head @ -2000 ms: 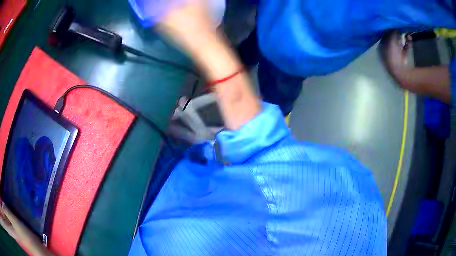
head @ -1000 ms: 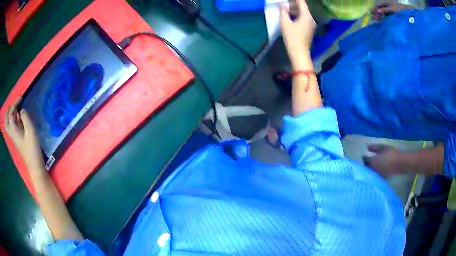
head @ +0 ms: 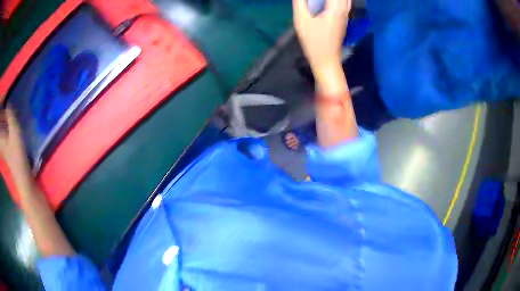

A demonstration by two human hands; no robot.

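Note:
A tablet (head: 71, 77) with blue swirl wallpaper lies in a red foam tray (head: 122, 94) at the upper left, tilted in view, with a bright glare along its near edge. A dark plug-like piece (head: 124, 26) shows blurred at its upper right edge. My left hand (head: 8, 136) is at the tablet's lower left corner, cut off by the left picture edge, its fingers unclear. My right hand (head: 323, 28) is raised at the top, fingertips cut off. A small grey-blue patch (head: 315, 5) shows between its fingers; whether it is held is unclear.
The dark green bench (head: 134, 148) runs diagonally at left. A grey-white strap-like loop (head: 259, 116) lies beyond its edge. A person in blue clothing (head: 442, 51) is close at upper right. The grey floor (head: 425, 150) has a yellow line. A blue object (head: 488, 207) is at right.
The view has shifted, so the tray and tablet sit further up and left. The black cable and the blue box are no longer visible. My right hand has moved away from the white item near the box.

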